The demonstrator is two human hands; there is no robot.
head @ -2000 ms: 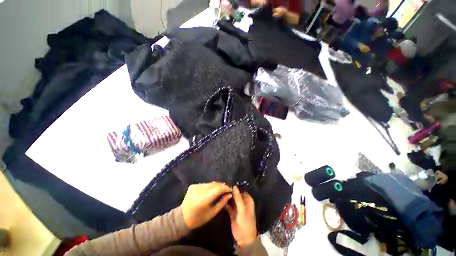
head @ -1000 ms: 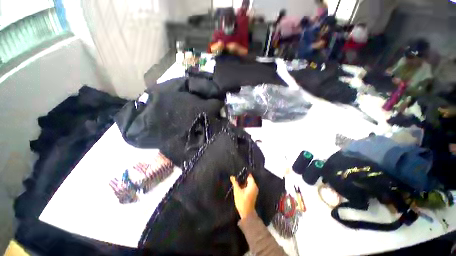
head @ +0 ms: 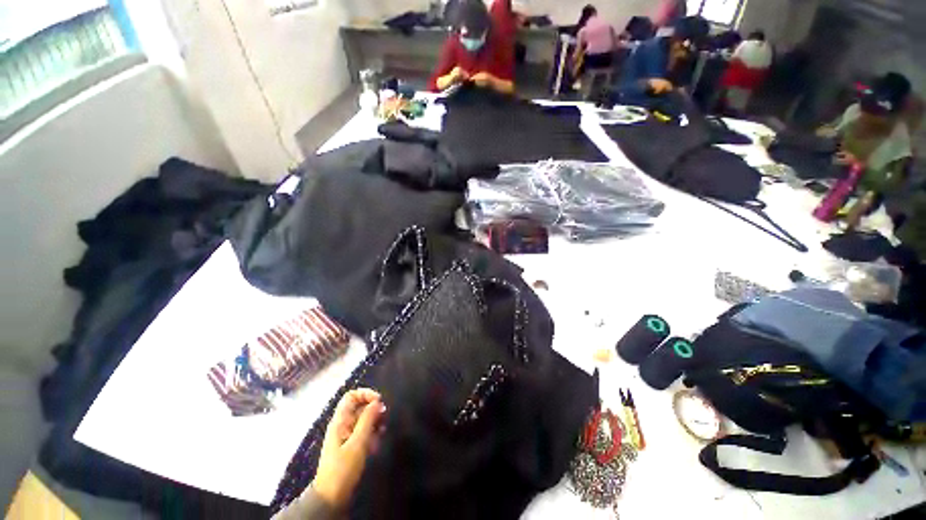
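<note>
The dark garment (head: 437, 447) lies spread in front of me, with speckled trim (head: 414, 295) along its edge and in pocket-like shapes. A short separate strip of speckled trim (head: 480, 394) shows on its lower right part. My left hand (head: 350, 447) is over the garment's left part near the trimmed edge, fingers bent and thumb close to the fingertips. Whether it pinches a needle or thread is too small to tell. My right hand is not in view.
A striped bundle (head: 284, 355) is left. A phone (head: 518, 237) and plastic-wrapped packet (head: 569, 198) are behind. Scissors (head: 606, 437), thread cones (head: 643, 338), a tape roll (head: 697, 414) and a black bag (head: 751, 376) are right. Several people sit beyond.
The view has tilted up. My right hand, last on the trim strip, has left the picture. My left hand, out of view a second ago, is back at the garment's left part.
</note>
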